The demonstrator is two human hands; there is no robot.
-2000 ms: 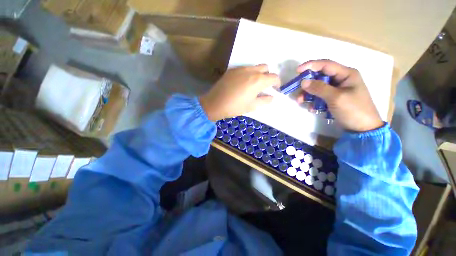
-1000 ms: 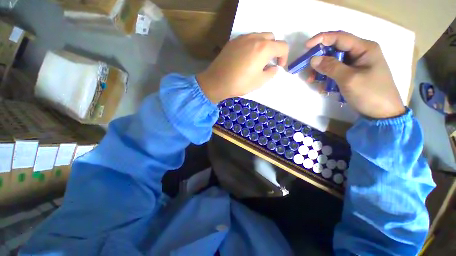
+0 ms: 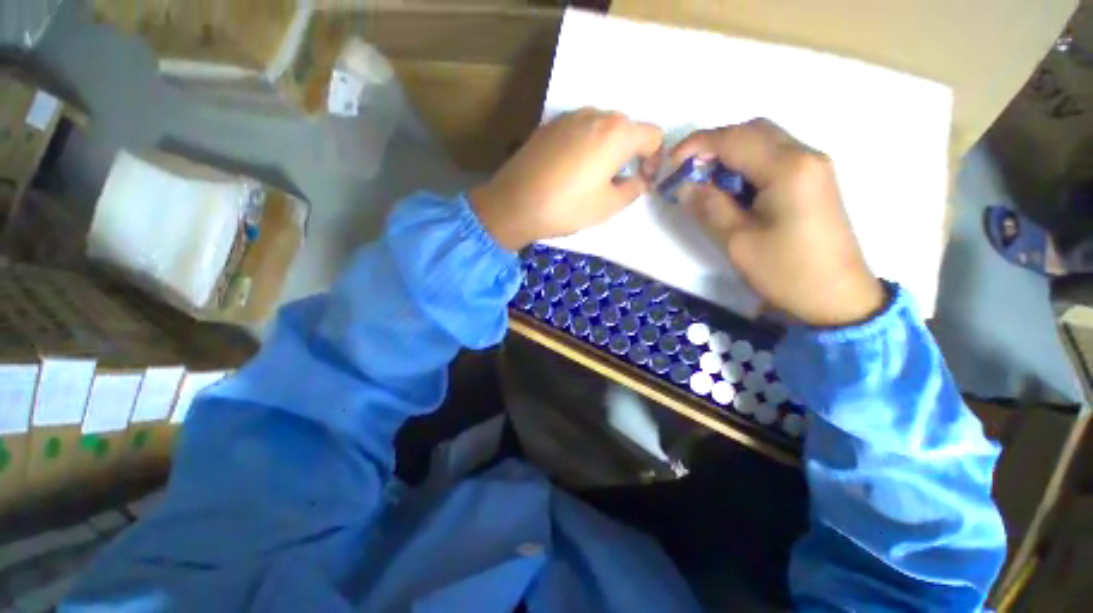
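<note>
My right hand [image 3: 785,216] is closed around several dark blue capacitors [image 3: 731,183] above a white separator sheet [image 3: 863,138]. My left hand [image 3: 575,177] is beside it, fingertips pinched together near the capacitors; something small and pale shows at its fingertips, too small to name. Packed capacitor rows [image 3: 605,314] stand along the near edge of the open carton [image 3: 671,395], dark blue at left and centre, silver-white at right. The sheet covers the rest of the contents.
Brown cartons [image 3: 60,311] with white labels stand at left. A white sheet stack [image 3: 168,228] lies on a low box. More cartons stand at the back left. The carton's tall flap [image 3: 959,48] rises behind the sheet. A person's sandalled foot [image 3: 1025,240] shows at right.
My right hand has turned and moved closer to my left fingertips, so the capacitors now point differently and are less visible. The view has shifted slightly. The packed rows look unchanged.
</note>
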